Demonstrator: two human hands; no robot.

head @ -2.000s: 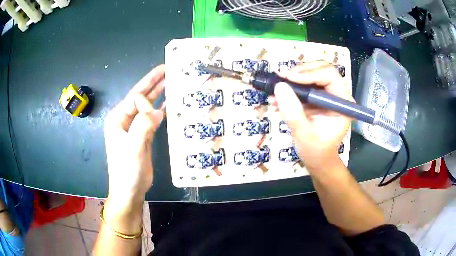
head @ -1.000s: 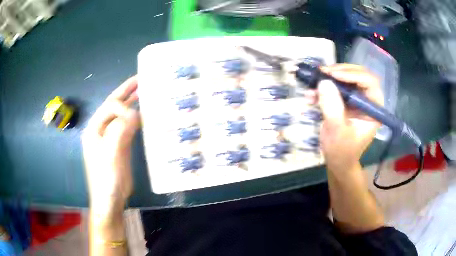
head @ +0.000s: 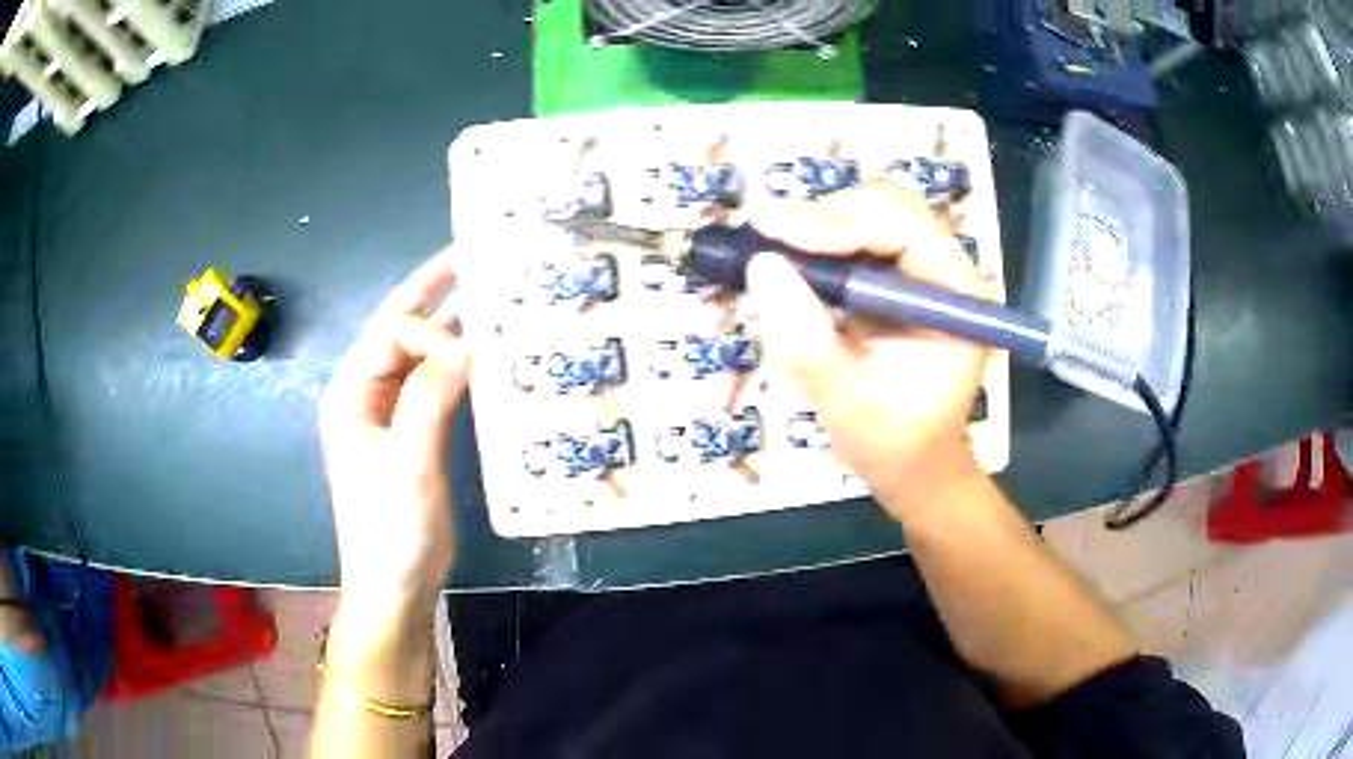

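A cream fixture plate (head: 638, 497) lies on the dark green bench with rows of small blue-white circuit board units. My right hand (head: 876, 341) holds a dark soldering iron (head: 935, 303), its tip pointing left at the unit in the upper left corner (head: 576, 196). Whether the tip touches it I cannot tell. My right hand hides some units on the right side. My left hand (head: 398, 393) is at the plate's left edge, fingertips close together beside it. Whether it holds thin solder wire I cannot tell.
A clear plastic tub (head: 1113, 267) with silvery bits is right of the plate. A fan (head: 727, 18) on a green base (head: 594, 77) is behind it. A yellow and black object (head: 226, 315) is at left. Cream fixtures (head: 97, 52) are at the back left. Red stools (head: 1284, 497) stand beyond the bench.
One second ago the iron's tip was over the upper middle of the plate; it is now at the upper left units. The camera view has shifted too.
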